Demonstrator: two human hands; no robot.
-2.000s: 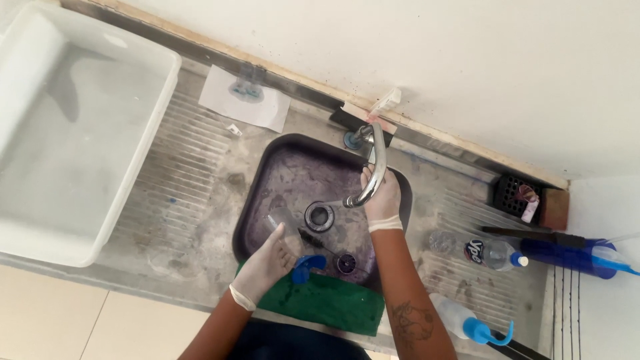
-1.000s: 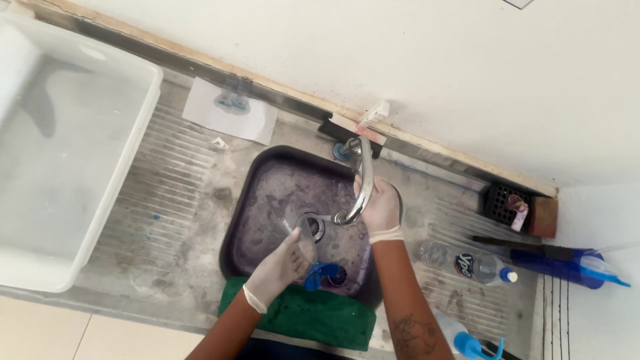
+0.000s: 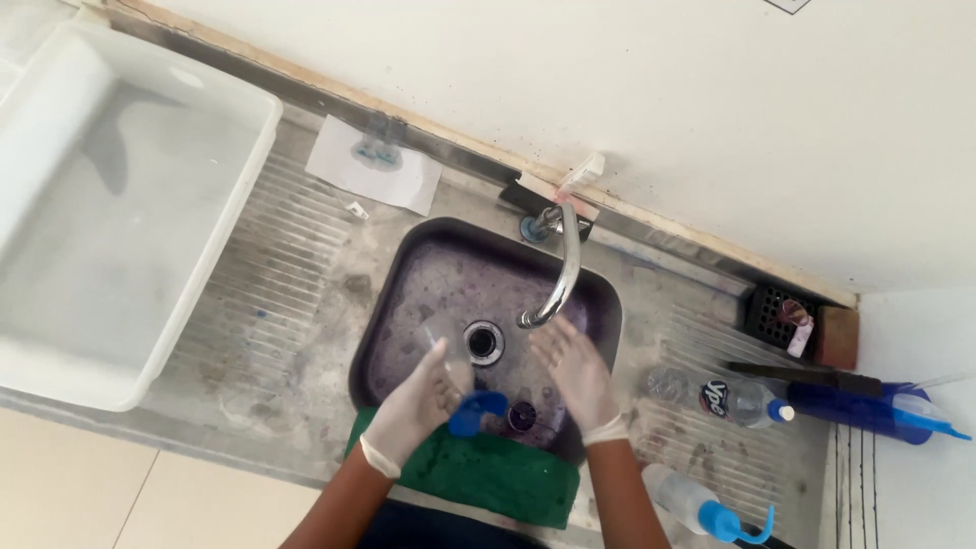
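Observation:
My left hand (image 3: 423,396), in a pale glove, is closed around a clear vessel (image 3: 457,366) with a blue base (image 3: 476,412), over the lower part of the purple-stained sink (image 3: 427,297). The vessel's exact kind is hard to tell. My gloved right hand (image 3: 573,374) is blurred, its fingers extended and holding nothing, just below the spout of the chrome faucet (image 3: 568,274). Between the hands lies the round drain (image 3: 483,343). A small dark purple round object (image 3: 522,417) sits in the sink near its front edge.
A green cloth (image 3: 496,476) covers the front rim. A large white plastic tub (image 3: 206,267) stands left; stained paper (image 3: 412,179) lies behind. At right are a clear plastic bottle (image 3: 747,402), a wash bottle (image 3: 682,496), a black rack (image 3: 766,324) and a blue container (image 3: 907,412).
My right hand was at the faucet spout in both earlier frames and has come away from it, toward me. My left hand keeps hold of the clear vessel.

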